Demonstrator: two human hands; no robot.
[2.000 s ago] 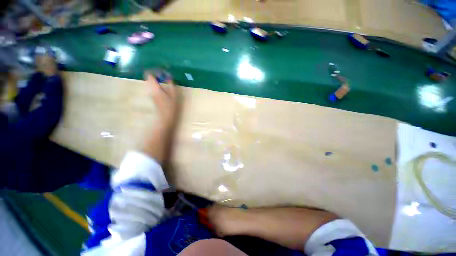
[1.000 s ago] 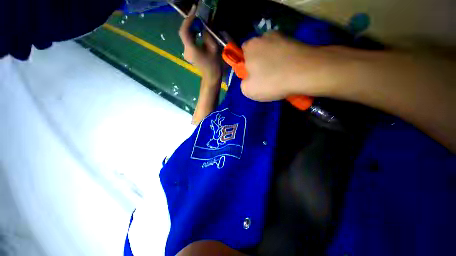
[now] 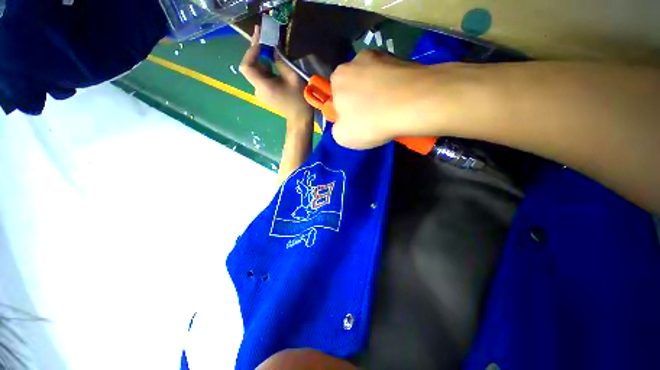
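Note:
My right hand [image 3: 362, 101] is closed around the orange handle of a soldering iron [image 3: 416, 143]. Its clear rear end points right and its thin metal shaft points up and left. My left hand [image 3: 278, 90] is beyond the handle, with its fingers around a small blue unit, likely a battery pack [image 3: 269, 32], showing a pale grey-white face. A small green circuit board [image 3: 281, 12] is at the unit's upper end. The shaft passes across or behind the unit; whether its tip touches anything cannot be told.
A clear ridged plastic tray [image 3: 202, 16] is at the top left. The brown tabletop [image 3: 550, 32] with a round green sticker [image 3: 475, 22] is at the upper right. The green floor [image 3: 195, 87] has a yellow line and white scraps. Another person's dark sleeve [image 3: 79, 43] is at the upper left.
The view has turned from the belt, where my left hand was at a blue unit, down to my lap. Since one second ago, the unit's pale face and green board have come into view.

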